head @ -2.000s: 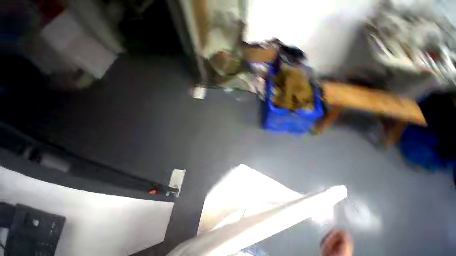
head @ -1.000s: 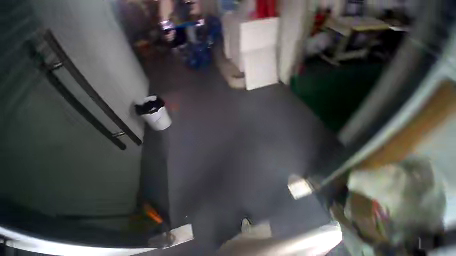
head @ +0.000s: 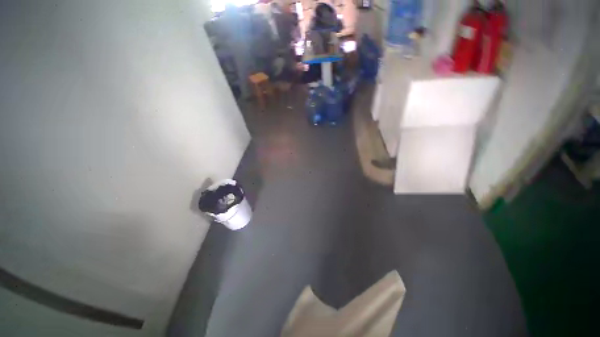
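The marker paper (head: 352,314) shows as a cream sheet with two pointed corners at the bottom centre, above the grey floor. Its lower part is cut off by the picture's edge. Neither my left hand nor my right hand is in the picture, so what holds the paper is hidden.
A white bin with a black liner (head: 231,209) stands by the left wall. A white cabinet (head: 435,141) with red fire extinguishers (head: 479,41) on top stands on the right. Blue water bottles (head: 326,105) and a wooden stool (head: 260,85) are further back. Green floor (head: 549,243) lies at the right.
The view has moved forward through the doorway. The bin and cabinet are nearer, and the blue crate and bench have left the picture. The hand seen two seconds ago is out of view.
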